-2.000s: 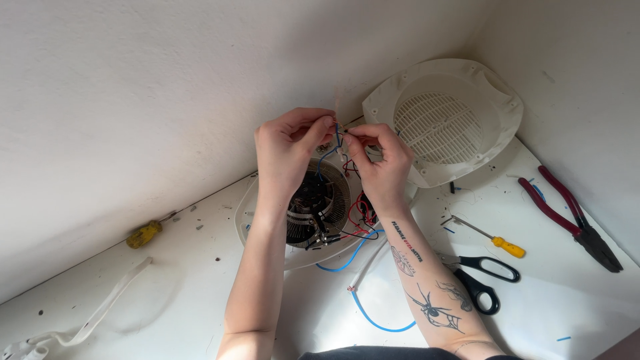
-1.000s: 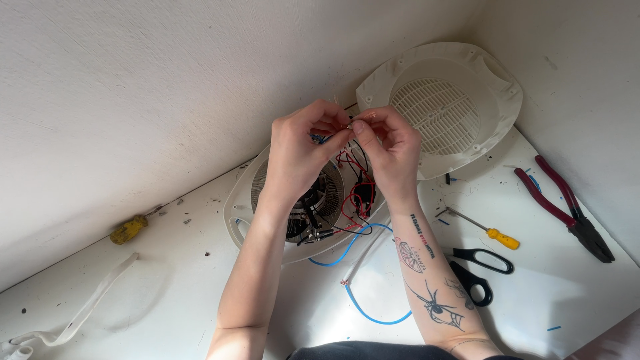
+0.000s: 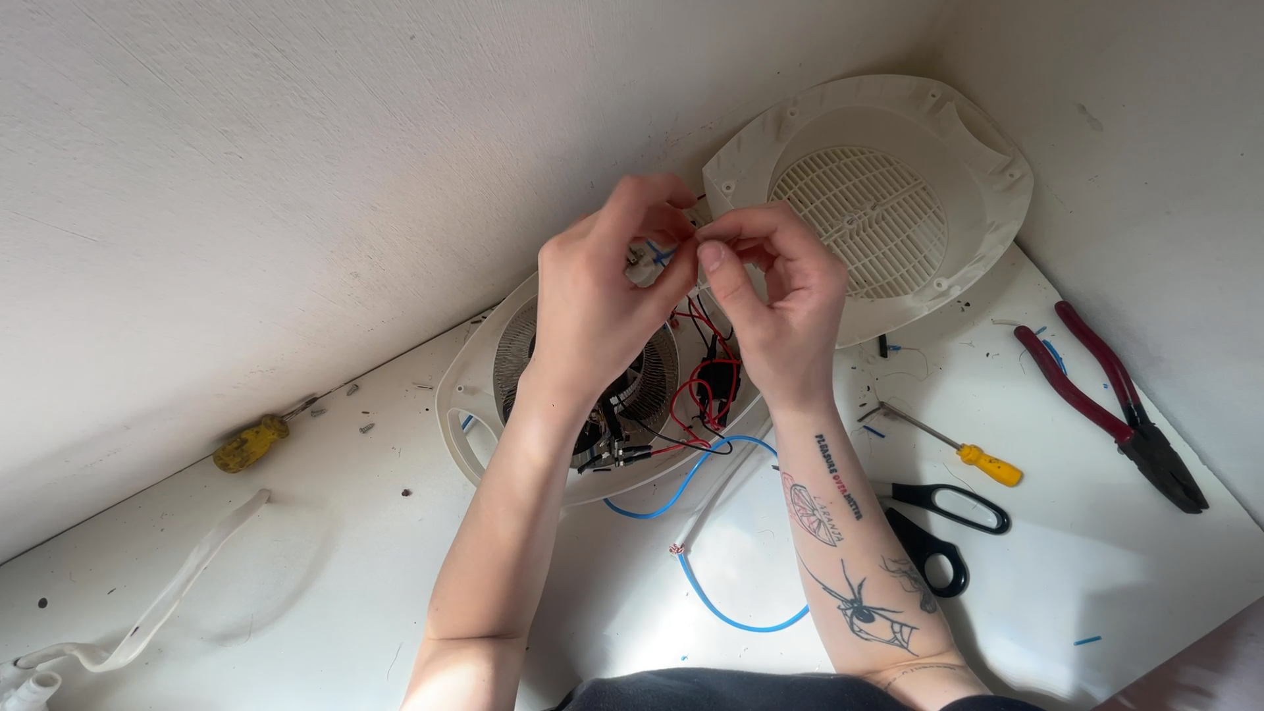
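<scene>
My left hand (image 3: 617, 281) and my right hand (image 3: 780, 291) meet at the fingertips above an opened fan-heater housing (image 3: 462, 400). Both thumbs and index fingers pinch something thin, probably a wire end, mostly hidden by the fingers. Blue wire (image 3: 657, 255) shows behind my left fingers. Inside the housing sit a round metal grille part (image 3: 657, 380) and a black component (image 3: 718, 380) among red and black wires (image 3: 681, 400). A blue wire (image 3: 741, 624) and a white cable (image 3: 706, 504) with a cut end extend toward me.
The slatted plastic cover (image 3: 869, 212) leans at the back right. Pliers with red handles (image 3: 1131, 425), a small yellow screwdriver (image 3: 987, 464) and black-handled scissors (image 3: 943, 553) lie right. Another yellow screwdriver (image 3: 252, 442) lies by the left wall. A white plastic strip (image 3: 188, 578) is at lower left.
The fingers of both hands have shifted their pinch; my left fingers are now more raised and spread. The tools and the cover stay in place.
</scene>
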